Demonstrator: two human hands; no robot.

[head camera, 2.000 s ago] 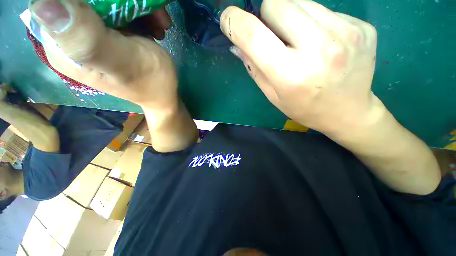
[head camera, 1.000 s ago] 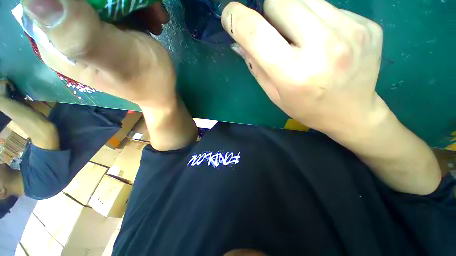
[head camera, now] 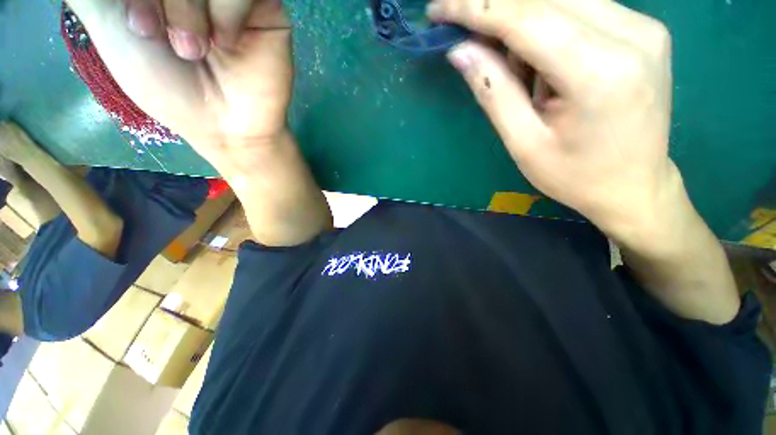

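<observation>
My right hand is over the bench at the upper right. Its thumb and fingers are at the right end of a small glossy dark plastic housing and grip it. The housing shows a curved rim and small round details, and is partly cut off by the top edge. My left hand is at the upper left, palm up with fingers curled. The top edge cuts it off, so whether it holds anything is hidden. The green tube is not visible.
Red lead wires with white ends lie on the green bench beside my left forearm. Yellow tape marks the near edge. Another person's arm reaches to the bench at left. Brown cartons stand below.
The green tube has gone from view. My left hand has turned, with curled fingers now showing. My right hand and the housing have shifted right, and its thumb has opened downward.
</observation>
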